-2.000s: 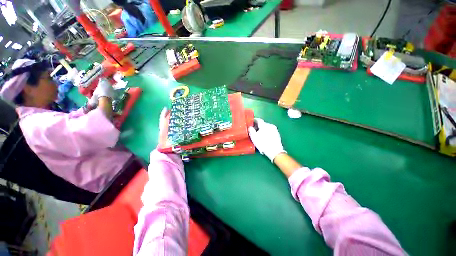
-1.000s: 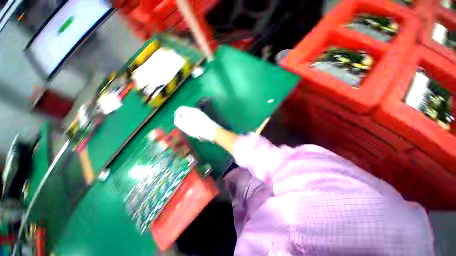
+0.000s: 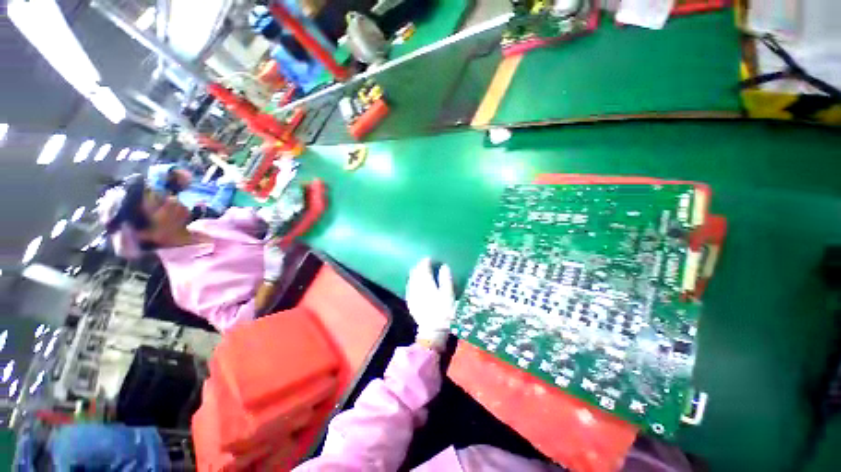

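Note:
A large green circuit board [image 3: 590, 295], solder side up with rows of silver joints and small chips, lies on a red foam pad [image 3: 544, 415] near the bench's front edge. Cream connectors [image 3: 692, 267] line its right edge, and a small metal handle [image 3: 698, 407] projects at the lower right. My left hand [image 3: 431, 300], in a white glove, is just left of the board, fingers slightly apart and holding nothing visible. Whether it touches the board is unclear. My right hand is not in view.
Red foam pads [image 3: 277, 369] are stacked at a black bin [image 3: 369, 350] on the left. A person in pink [image 3: 203, 267] works beyond them. A yellow tape roll [image 3: 355, 158] lies on the bench. A raised green shelf [image 3: 627, 83] stands behind the board; yellow-black striped edging [image 3: 793, 105] is at its right.
The view swung right, then back left. The stack my hands were at two seconds ago is no longer at that spot; a board on foam lies further right. My right hand has left the view.

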